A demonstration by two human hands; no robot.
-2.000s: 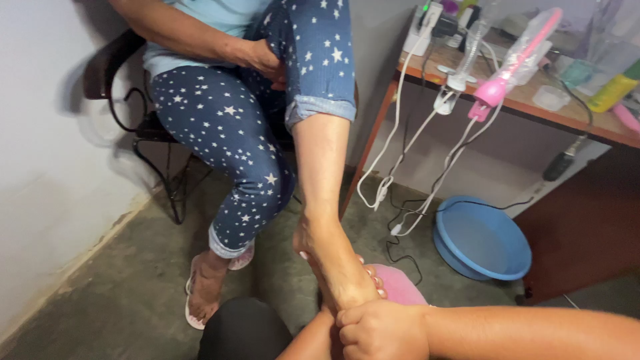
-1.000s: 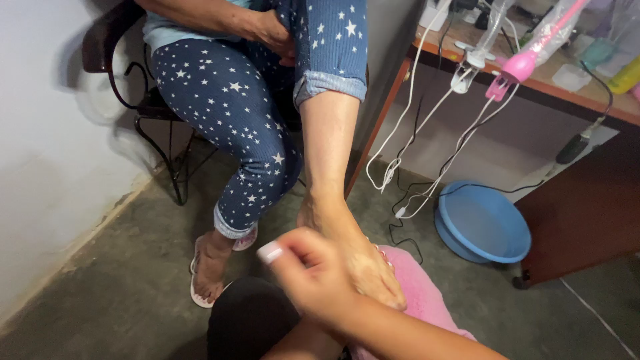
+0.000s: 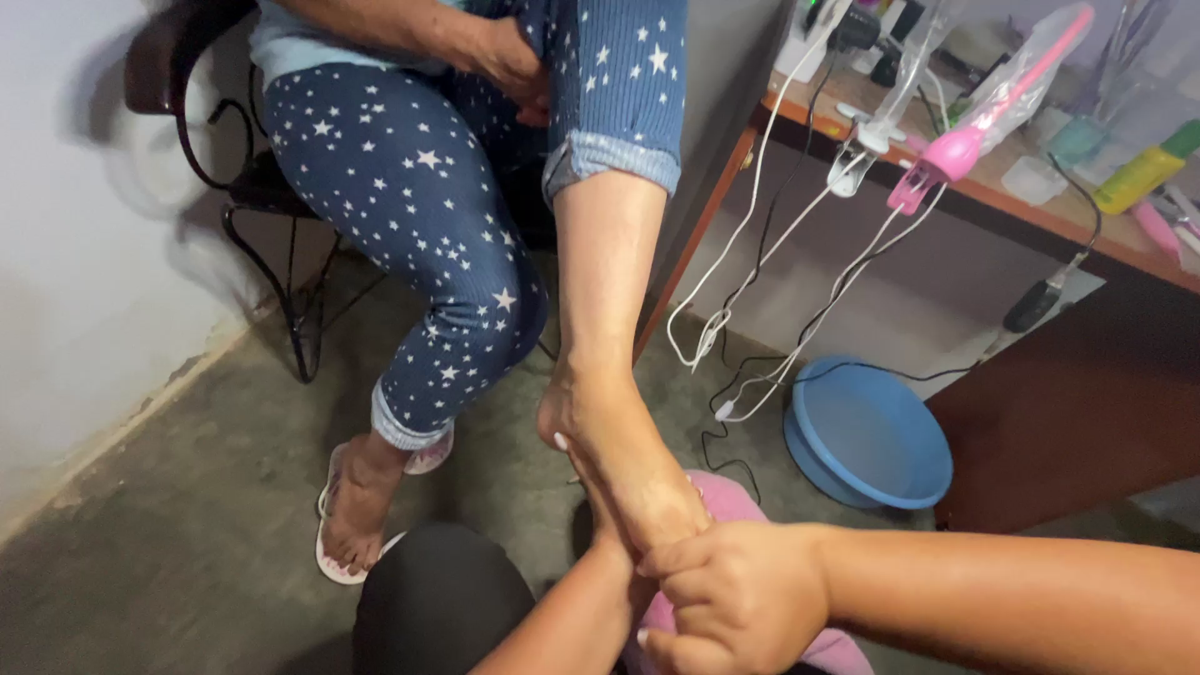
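A seated person's bare raised foot (image 3: 630,450) reaches down toward me at lower centre, its heel to the left. My right hand (image 3: 727,591) is curled over the toe end, fingers bent around it. From below, my left hand (image 3: 600,487) cups the sole; most of it is hidden by the foot, with one light-painted nail visible near the heel. A pink towel (image 3: 722,497) lies beneath the foot and hands, over my lap. The person's rolled, star-patterned trouser leg (image 3: 614,103) ends above the ankle.
A blue plastic basin (image 3: 872,431) stands on the floor at right. White and black cables (image 3: 769,244) hang from a wooden desk (image 3: 1012,197) holding a pink clip lamp (image 3: 952,155). The person's other foot (image 3: 361,487) rests in a flip-flop at left, near a black metal chair (image 3: 300,309).
One second ago my right hand was raised above the instep with the toes visible; now it is lower right, closed over the toe end. Two seconds ago it was also on the toe end.
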